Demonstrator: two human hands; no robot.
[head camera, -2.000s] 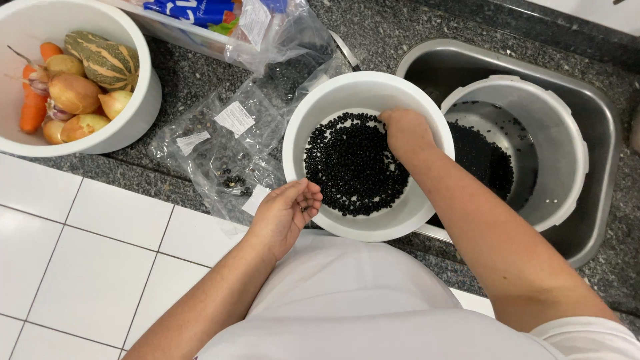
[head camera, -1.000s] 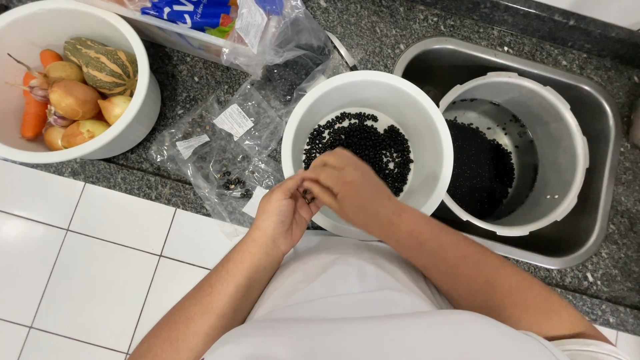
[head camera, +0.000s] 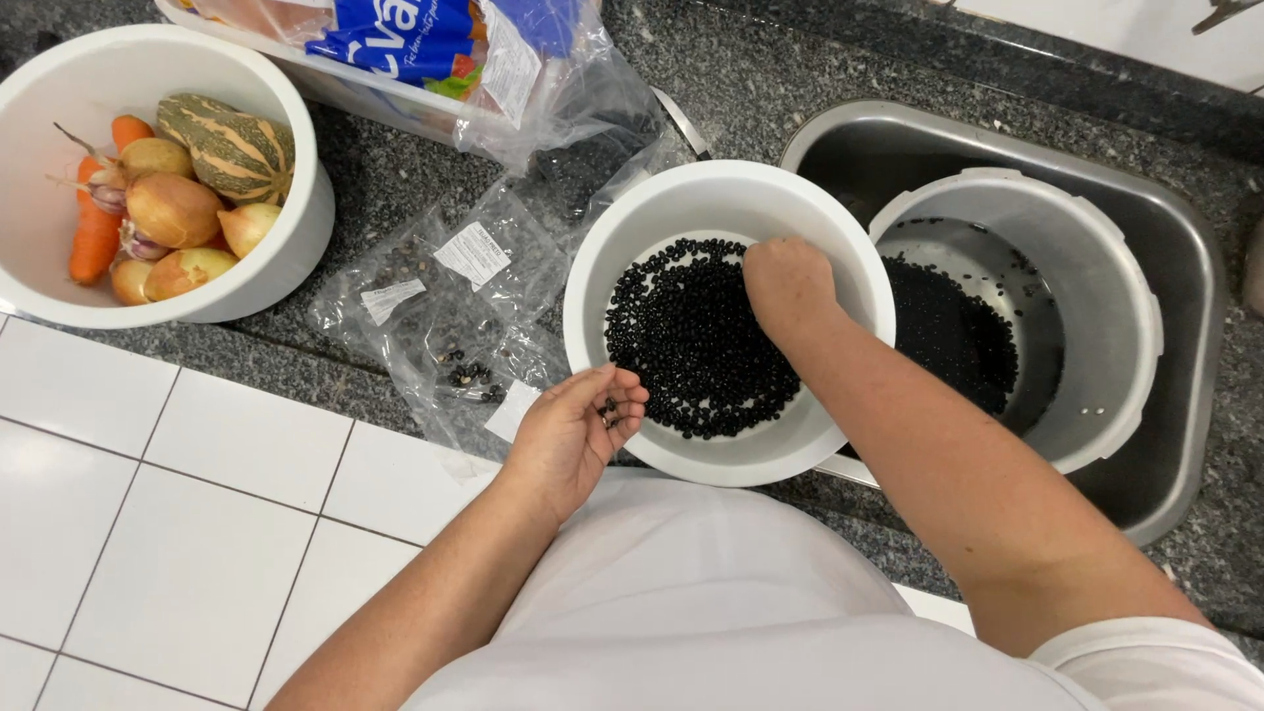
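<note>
A white plastic bowl (head camera: 731, 469) stands on the counter's edge before me, with black beans (head camera: 691, 341) spread over its bottom. Inside it, my right hand (head camera: 790, 286) reaches down to the beans at the right side; its fingertips are hidden. My left hand (head camera: 583, 425), palm up and fingers curled, holds a few beans by the bowl's lower left rim. To the right, a metal pot (head camera: 1106, 326) with more black beans (head camera: 953, 336) under water sits in the steel sink. Left of the bowl lies a clear plastic bag (head camera: 533, 247) with some beans and bits on it.
A white tub (head camera: 306, 237) at the left holds onions, carrots, garlic and a striped squash (head camera: 232, 148). Behind the bags is a tray (head camera: 370, 84) with packaged food. A knife (head camera: 681, 120) lies behind the bowl. The steel sink's rim (head camera: 1200, 395) borders the counter at right.
My right hand was at my left hand a second ago and is now back among the beans at the bowl's right side. My left hand stays by the rim.
</note>
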